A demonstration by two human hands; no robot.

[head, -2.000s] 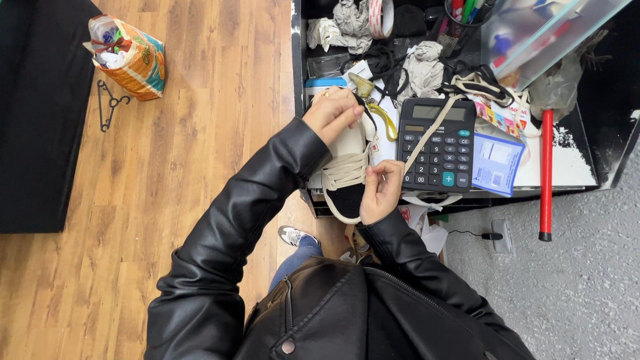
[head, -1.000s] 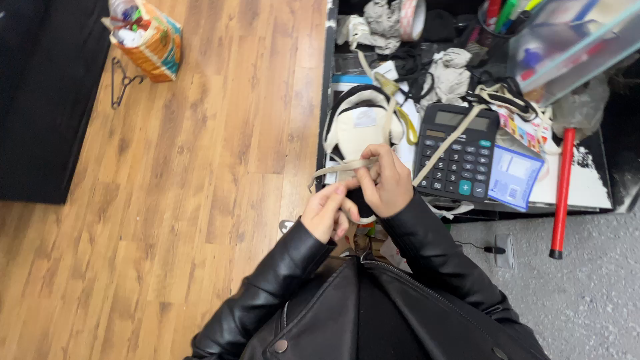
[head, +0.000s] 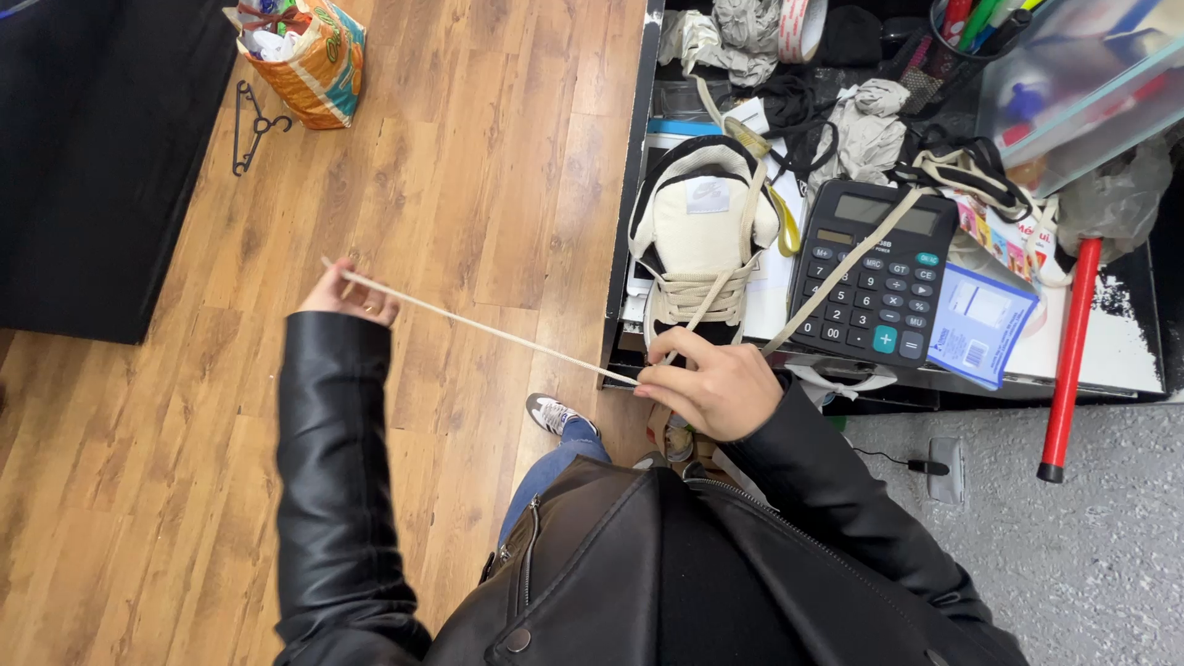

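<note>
A cream and black Nike sneaker [head: 700, 231] lies on the cluttered desk, its toe toward me, with flat beige laces crossing its front. My left hand [head: 350, 294], out over the wooden floor, grips one end of a beige shoelace [head: 490, 332]. The lace is stretched taut to my right hand [head: 712, 384], which pinches it just below the sneaker's toe. From there one strand runs up over the sneaker. Another length of lace lies across the black calculator [head: 869, 273], beside the shoe. The sneaker's toe is partly hidden by my right hand.
Crumpled grey paper [head: 865, 129], a mesh pen cup [head: 962, 55] and a clear plastic bin [head: 1082, 92] crowd the desk's back. A red tube [head: 1073, 361] juts over its front edge. On the floor are an orange shopping bag [head: 319, 69] and a black hanger [head: 252, 129].
My left hand has moved far left from beside my right hand, and the lace between them is now drawn out straight. Two seconds ago, both hands were at the sneaker.
</note>
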